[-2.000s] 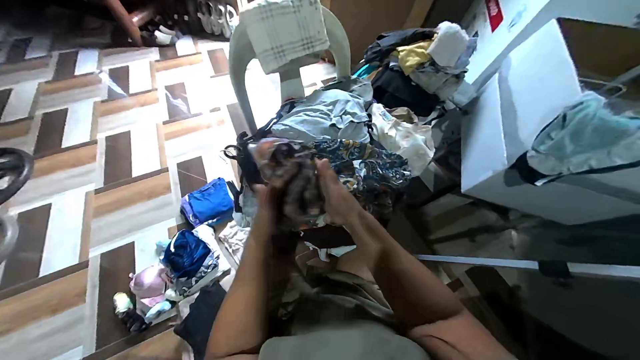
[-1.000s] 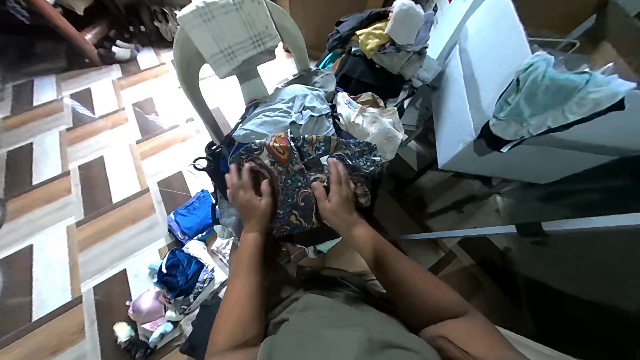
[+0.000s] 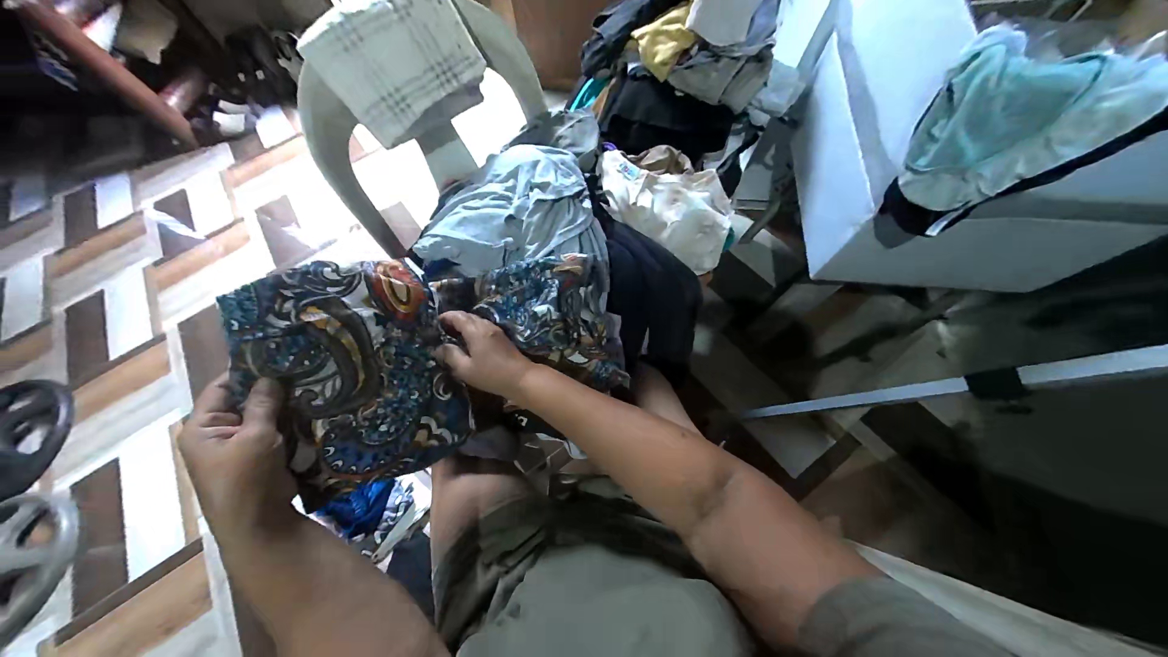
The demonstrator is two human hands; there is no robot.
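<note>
A dark garment with a multicoloured paisley print [image 3: 365, 365] is spread out between my hands. My left hand [image 3: 239, 438] grips its left edge, thumb on top, and holds that side up off the chair. My right hand [image 3: 479, 351] pinches the cloth near its middle, while the right part rests over the clothes on the chair. Behind it, on the seat of the plastic chair [image 3: 328, 137], lies a pale grey-blue garment [image 3: 516, 205]. A checked white cloth [image 3: 392, 68] hangs over the backrest. Dark cloth [image 3: 648, 292] droops at the seat's right side.
A cream garment [image 3: 671, 205] and a heap of mixed clothes [image 3: 721, 68] are beyond the chair, to the right. A white box [image 3: 876, 192] has a light teal garment [image 3: 1013, 119] over its edge. Blue cloth [image 3: 360, 511] lies low on the left. Wheels [image 3: 32, 438] show at the left edge.
My hands lay on the printed garment on the chair a second ago. Now the left hand has moved left, lifting and stretching out that side, and the right hand has taken hold near the middle.
</note>
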